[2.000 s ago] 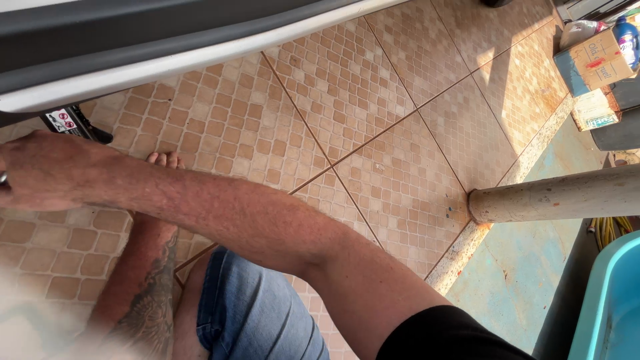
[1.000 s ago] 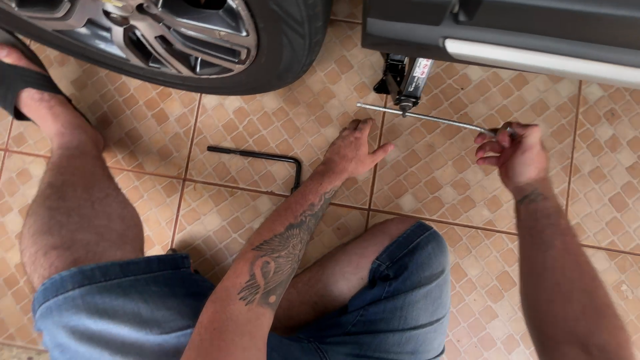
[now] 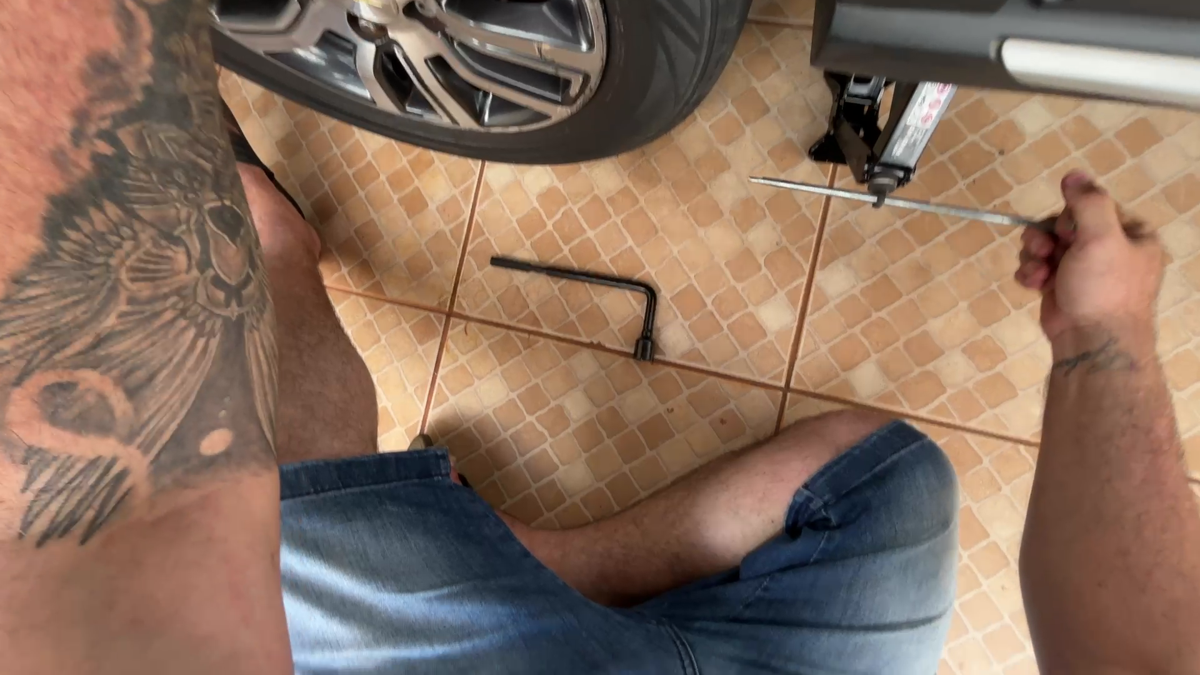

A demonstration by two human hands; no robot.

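Note:
My right hand (image 3: 1092, 248) is closed around the right end of a thin metal rod (image 3: 947, 209). The rod passes through the end fitting of a black scissor jack (image 3: 867, 122), and its free tip points left. The jack stands on the tiles beneath the car's side sill (image 3: 937, 42), its top hidden by the sill. An L-shaped black lug wrench (image 3: 581, 275) lies on the floor, left of the jack. My tattooed left forearm rises along the left edge, and the left hand is out of view beyond the top.
A car wheel with an alloy rim and black tire (image 3: 647, 103) is at the top, left of the jack. My bent legs in denim shorts (image 3: 844, 562) take up the lower middle. Patterned ceramic tiles (image 3: 712, 281) cover the floor.
My left hand, near the floor beside the rod one second ago, has left the view and that forearm is now raised at the left. My right hand still holds the rod.

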